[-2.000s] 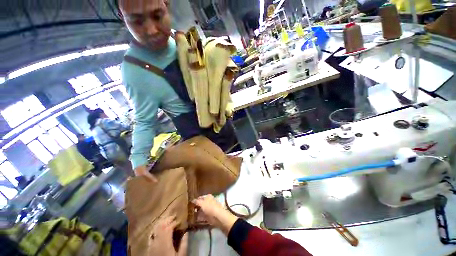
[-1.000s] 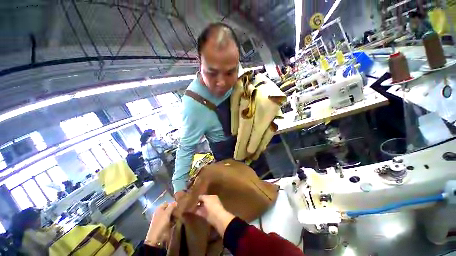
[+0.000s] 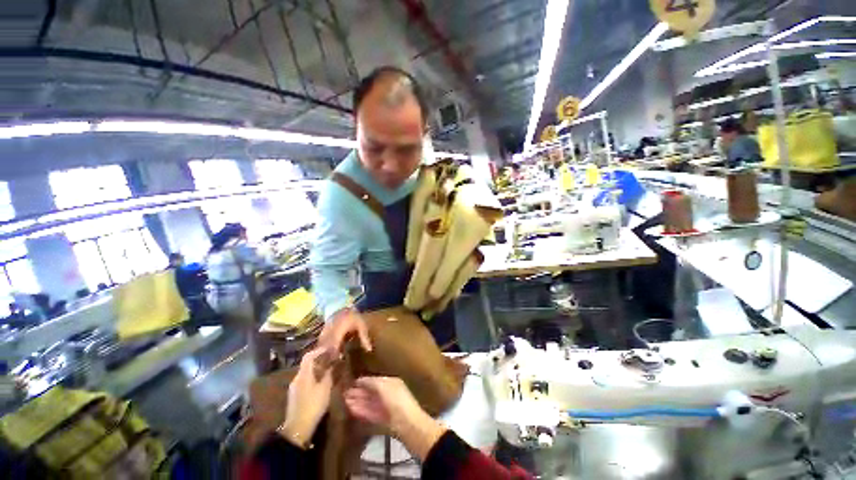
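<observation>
A large floppy brown bag piece is held up at the left end of the white table, its right part resting near the machine head. My left hand grips its upper edge. My right hand is beside it on the right, fingers curled at the fabric; whether it grips is unclear. Another person's hand touches the top of the bag piece just above my left hand. The white sewing machine with a blue tube stands to the right.
A person in a light blue top stands across from me with pale yellow pieces over one arm. Yellow-green pieces are heaped at lower left. Brown thread cones stand behind the machine. A neighbouring machine table is beyond.
The bag piece has been lifted and bunched from its flatter pose. The other person's hand has moved onto its top edge by my left hand. The view has tilted up, then turned slightly left.
</observation>
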